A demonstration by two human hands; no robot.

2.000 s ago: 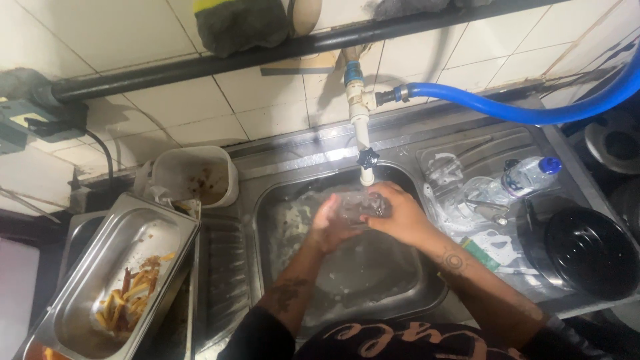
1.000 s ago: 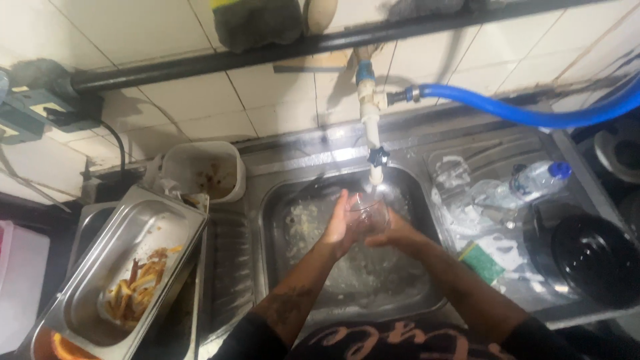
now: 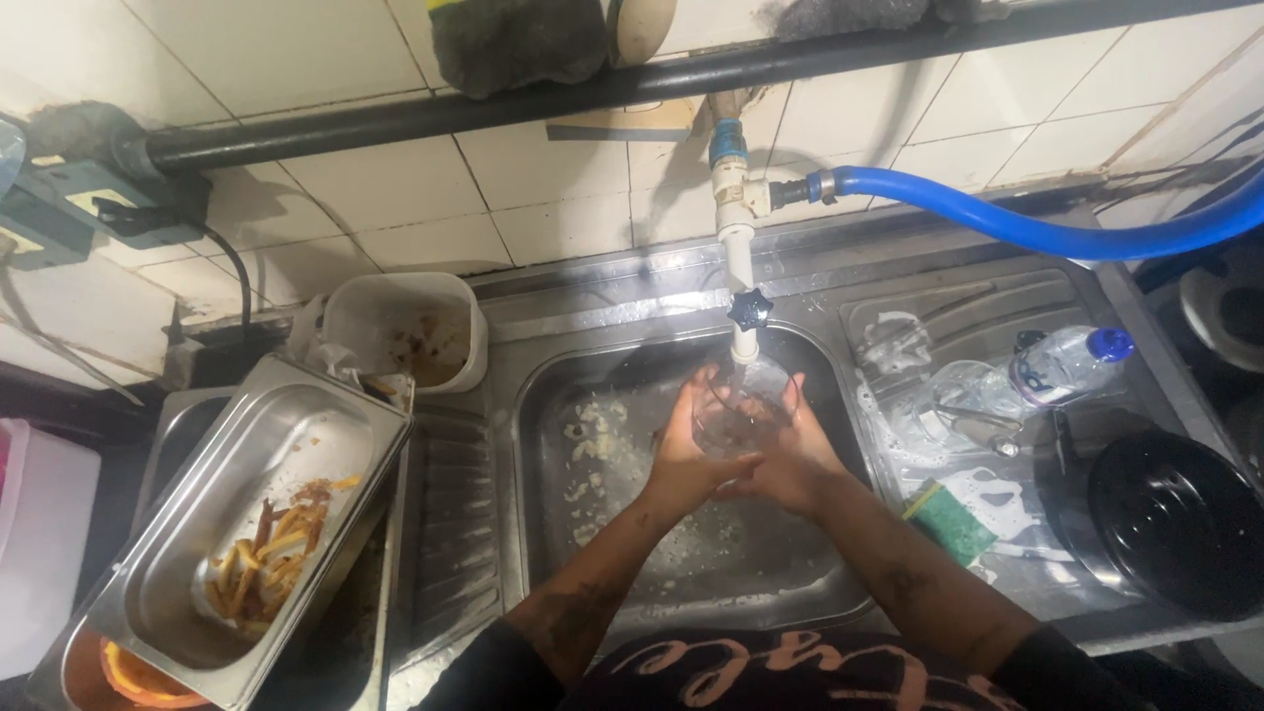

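Note:
A clear, round glass or plastic vessel is held between both hands, its rim just below the white tap's outlet. My left hand cups its left side. On its right side is my right hand, slightly blurred, with the hands meeting beneath it. Both are above the stainless steel sink basin, where pale food bits lie on the wet bottom. Whether water runs from the tap is hard to tell.
A steel food pan with fry-like scraps and a white plastic tub stand left. Rightward are a green sponge, a plastic bottle, a spoon and a black pot. A blue hose runs from the tap.
Both hands stay around the clear vessel near the tap. Its opening now faces up under the outlet, and the hands cup it from both sides.

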